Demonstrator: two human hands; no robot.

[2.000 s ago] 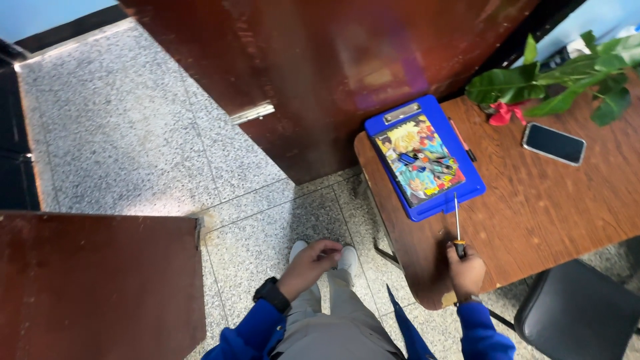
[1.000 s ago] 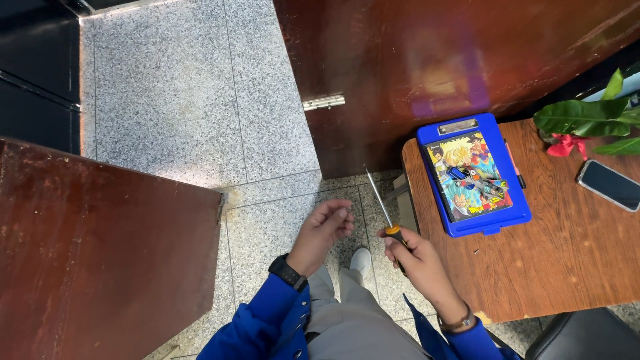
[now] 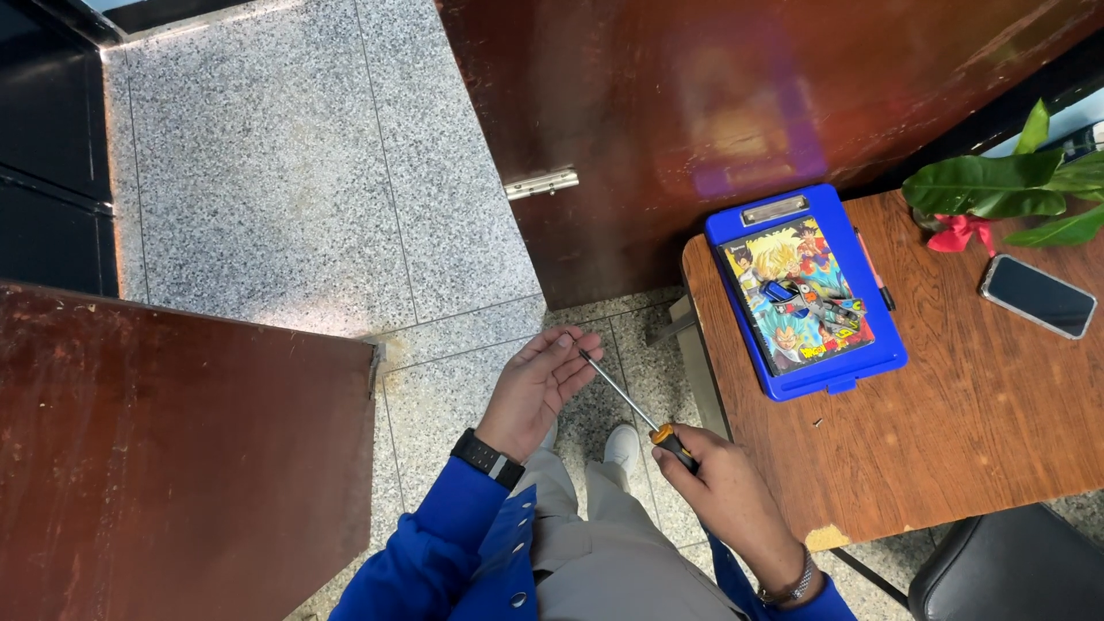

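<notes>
My right hand (image 3: 720,483) grips a screwdriver (image 3: 634,404) by its black and yellow handle, its metal shaft slanting up to the left. At the shaft's tip is my left hand (image 3: 543,384), palm up, with thumb and index finger close together; a tiny dark thing, perhaps a screw, seems to be between them, too small to tell. To the right, a blue plastic clipboard case (image 3: 880,349) lies on the wooden table (image 3: 957,431) with an illustrated notebook (image 3: 793,293) on it. A small screw-like piece (image 3: 818,423) lies on the tabletop below the case.
A brown wooden panel (image 3: 621,112) with a metal hinge (image 3: 542,184) stands ahead; another brown panel (image 3: 181,448) is at left. On the table are a smartphone (image 3: 1038,295), a pen (image 3: 875,267) and a leafy plant (image 3: 987,185) with a red bow. A black chair (image 3: 1013,569) stands lower right.
My right hand has moved from over the table to in front of my body with the screwdriver. The screwdriver's tip now meets my left hand's fingers.
</notes>
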